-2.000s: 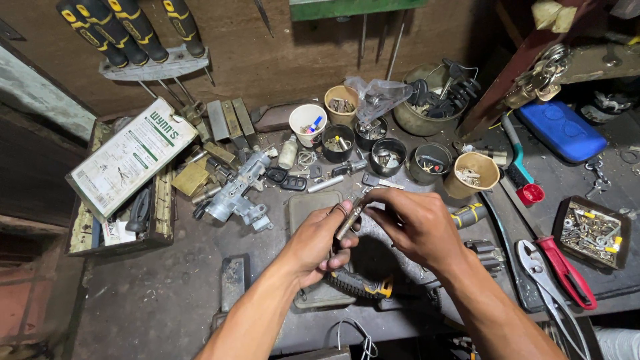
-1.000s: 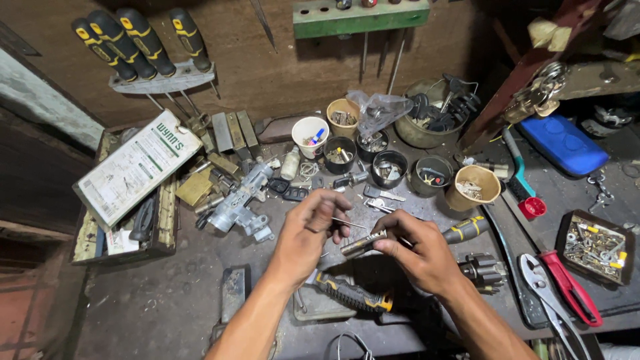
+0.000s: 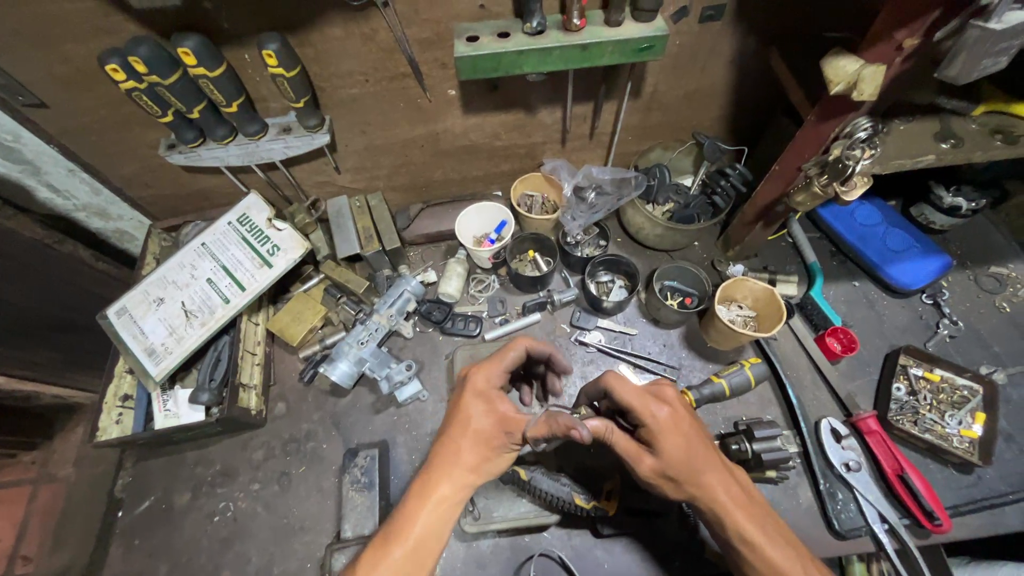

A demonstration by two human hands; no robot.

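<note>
My right hand [image 3: 652, 424] pinches a small metal part [image 3: 582, 413] between thumb and fingers; most of it is hidden. The thumb of my left hand [image 3: 508, 408] meets it from the left, while the other left fingers are curled above. Whether the left hand grips anything is unclear. Beneath the hands lie a black-and-yellow handle [image 3: 552, 490] and a flat grey block [image 3: 512, 516]. Just beyond them are metal tweezers [image 3: 632, 354], a key [image 3: 604, 322] and a small metal rod [image 3: 512, 327]. A cast-metal ignition lock housing [image 3: 372, 344] rests to the left.
Cups of small parts, including a paper cup [image 3: 742, 314], stand behind. At right are slip-joint pliers [image 3: 852, 464], a red-handled tool [image 3: 900, 472] and a parts tray [image 3: 940, 404]. A worn box [image 3: 256, 376] is at left; screwdrivers [image 3: 216, 84] hang on the wall.
The hands have come together; one second ago they were apart, with a thin tool in the left and a metal cylinder in the right. That thin tool is not visible now.
</note>
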